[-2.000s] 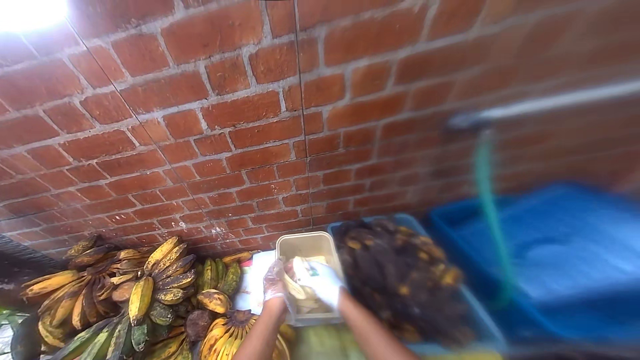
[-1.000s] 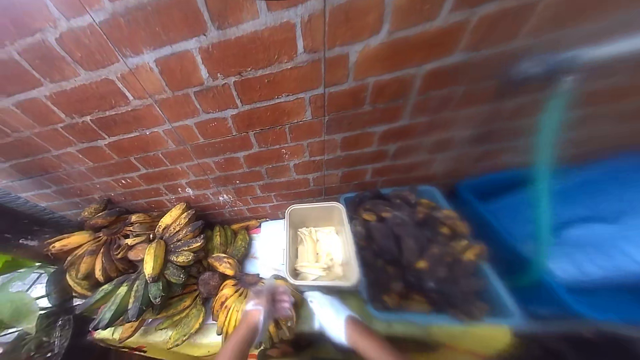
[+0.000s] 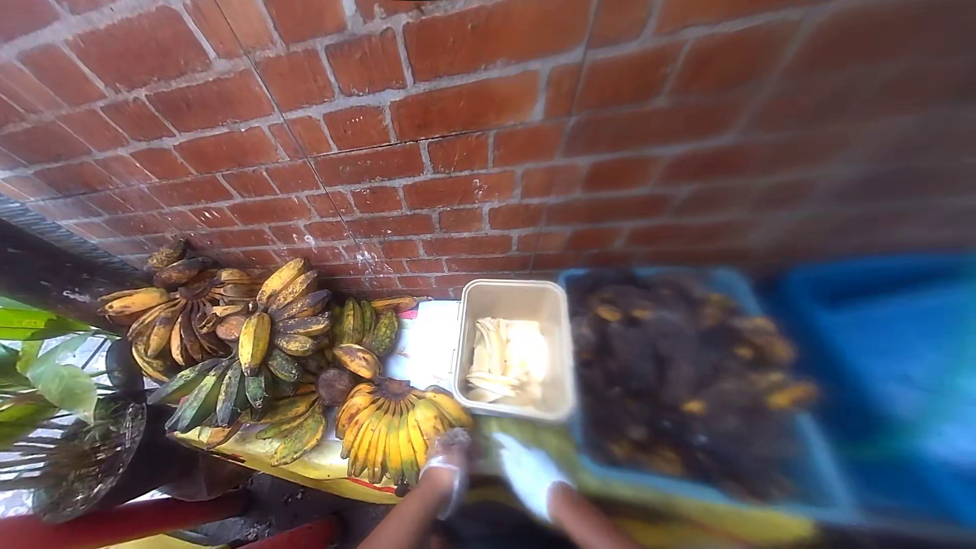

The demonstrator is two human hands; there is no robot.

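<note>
My left hand [image 3: 450,461], in a clear plastic glove, is at the right edge of a yellow banana bunch [image 3: 396,427]; whether its fingers grip anything cannot be made out. My right hand [image 3: 528,469], gloved in white, is blurred over the table edge, below a beige plastic tub [image 3: 570,343]. Peeled bananas [image 3: 507,358] lie inside the tub. No object shows in the right hand, and its fingers look extended. More banana bunches [image 3: 282,320], yellow, green and blackened, are heaped at the left.
A light blue crate [image 3: 827,465] of dark banana peels [image 3: 679,366] adjoins the tub on the right. Beyond it is a large blue basin [image 3: 900,305]. A brick wall [image 3: 457,183] rises behind. Red bars [image 3: 122,522] and a leafy plant [image 3: 61,381] are at lower left.
Two seconds ago both hands were in the tub; they have come out toward the table's front edge. The left is now beside the yellow bunch. The view has shifted.
</note>
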